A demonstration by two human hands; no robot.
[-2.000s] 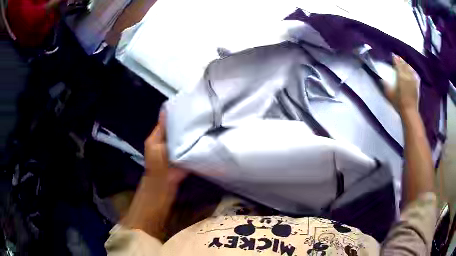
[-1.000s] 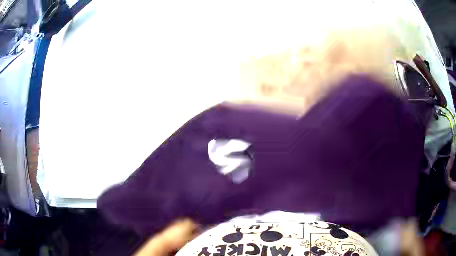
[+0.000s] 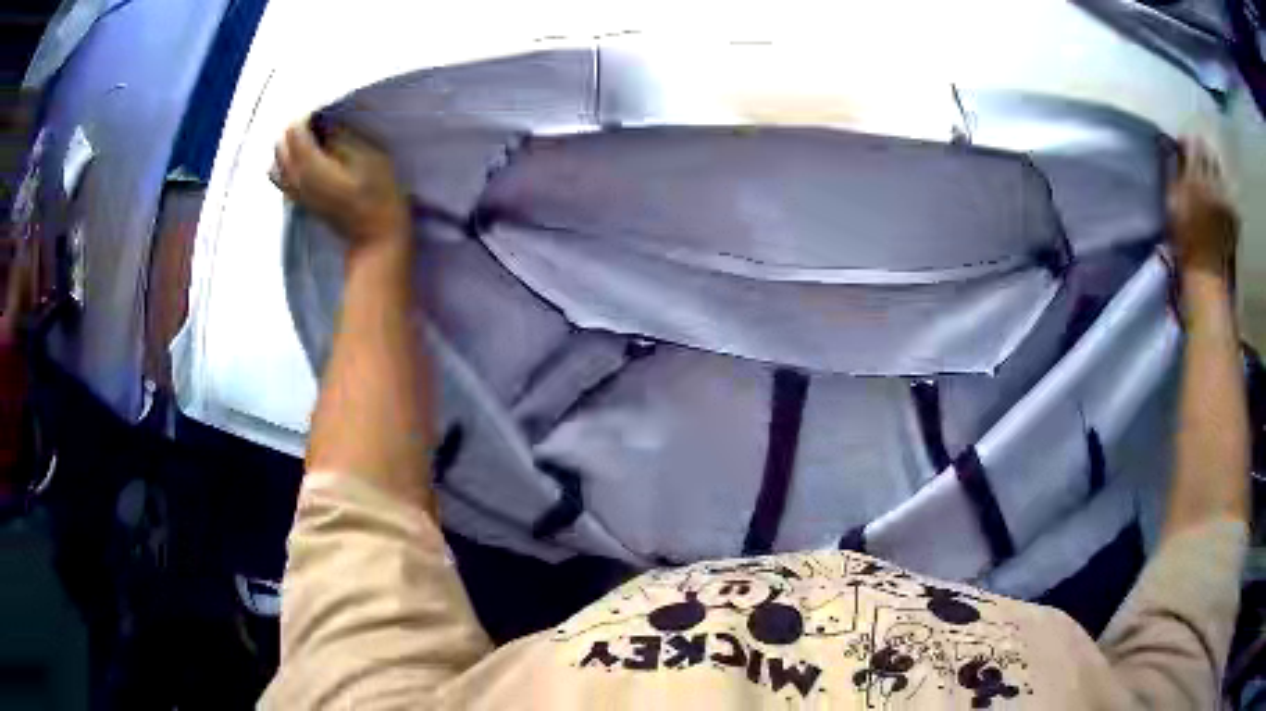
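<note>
The garment body (image 3: pixel 667 431) is spread between my hands with its pale lilac-grey inside facing up. Narrow dark purple seam strips (image 3: pixel 780 458) cross it. A curved, collar-like piece (image 3: pixel 764 202) lies across its far part, with a pale band along its near edge. My left hand (image 3: pixel 340 181) grips the garment's far left corner. My right hand (image 3: pixel 1201 208) grips its far right side, with the fingers partly blurred. The near edge of the garment hangs by my shirt front.
The white padded table (image 3: pixel 250 327) lies under and beyond the garment, with a faint tan stain at the back. Blue-grey cloth (image 3: pixel 111 181) is at the left. Dark clutter lies at the lower left and far right.
The garment has turned from its purple side to its pale inside and is stretched wide. Both hands have moved from the near edge up to its far corners. The iron is no longer visible.
</note>
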